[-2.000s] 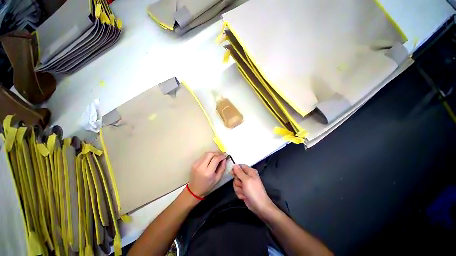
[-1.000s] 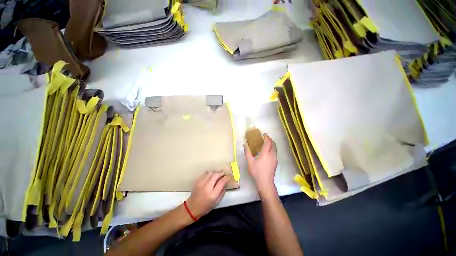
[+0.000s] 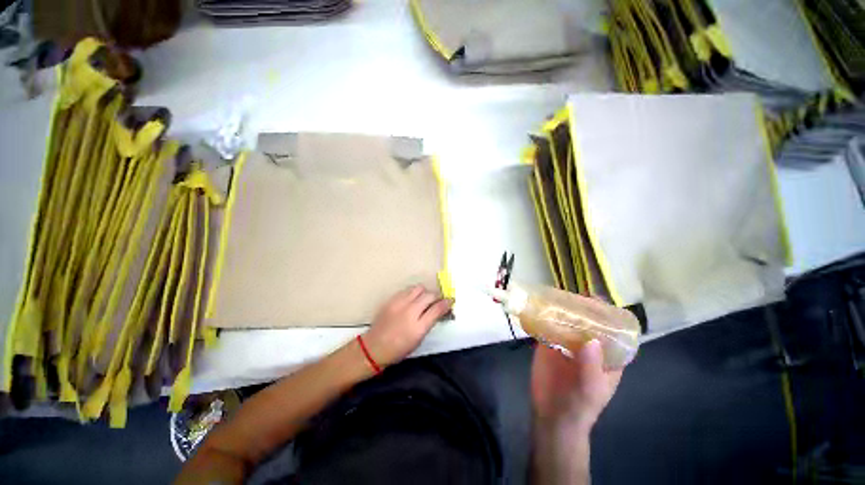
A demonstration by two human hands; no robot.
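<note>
A beige bag panel [image 3: 327, 242] lies flat on the white table, with yellow edging down both sides and grey tabs at its top edge. My left hand [image 3: 408, 322] rests on its lower right corner, fingertips by a short yellow binding end [image 3: 447, 283]. My right hand [image 3: 576, 379] holds the glue bottle [image 3: 579, 324] tilted, nozzle pointing left towards that corner but apart from it. Thread snips [image 3: 504, 271] with dark pointed blades show just behind the nozzle; I cannot tell if they lie on the table or are held.
A fanned stack of bag bodies [image 3: 114, 256] with yellow ends stands at the left. A neater stack [image 3: 678, 199] is at the right. Folded bag pieces [image 3: 512, 43] lie across the table. A white wad [image 3: 226, 131] is by the left stack. A waste bin [image 3: 180, 438] sits below the table edge.
My right hand has taken the glue bottle off the table, brought it nearer and tilted it, nozzle to the left. My left hand stays at the panel's lower right corner. The view has shifted.
</note>
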